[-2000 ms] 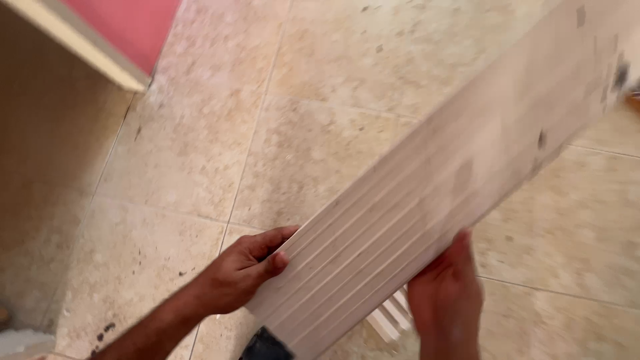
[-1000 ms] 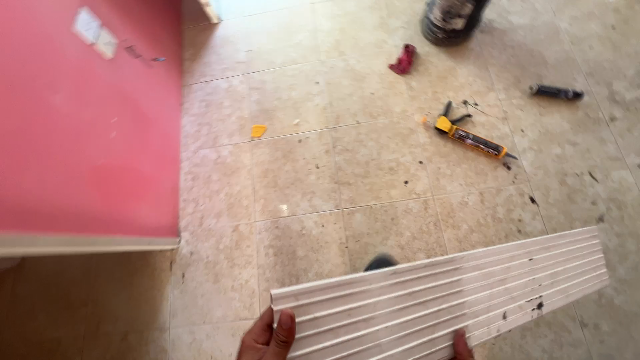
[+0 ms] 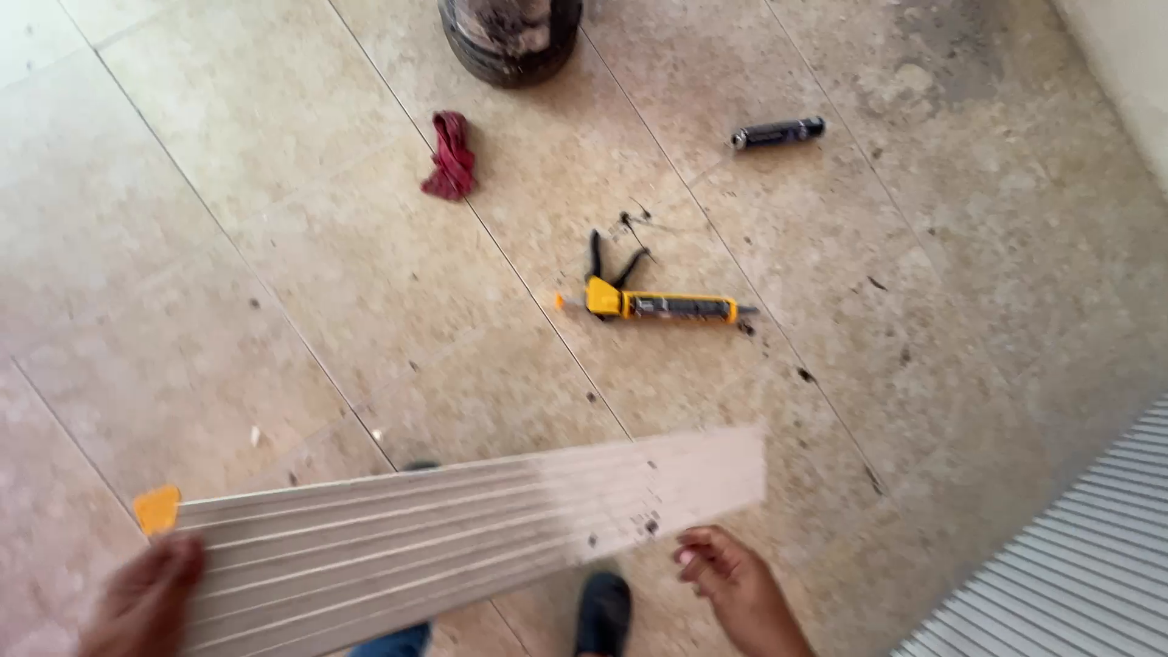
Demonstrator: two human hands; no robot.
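Observation:
A long, light ridged panel (image 3: 383, 547) with dark smudges near its far end spans the lower part of the head view. My left hand (image 3: 151, 593), blurred, grips its left end. Close to the panel's lower right edge is my right hand (image 3: 730, 579), fingers curled and apart, holding nothing. On the tiled floor beyond lies a yellow caulking gun (image 3: 675, 306) loaded with a dark cartridge. A separate dark cartridge (image 3: 778, 133) lies farther off at the upper right. An orange plastic spreader (image 3: 158, 509) shows just past the panel's left end.
A dark, stained bucket (image 3: 513, 36) stands at the top, with a crumpled red cloth (image 3: 451, 157) on the floor below it. A ribbed light panel (image 3: 1058, 557) occupies the lower right corner. My dark shoe (image 3: 604, 611) is beneath the held panel. Dark spots mark the tiles.
My right hand has let go of the panel's lower edge and is now beside it. The view has swung right, bringing in the ribbed panel and leaving the pink surface out.

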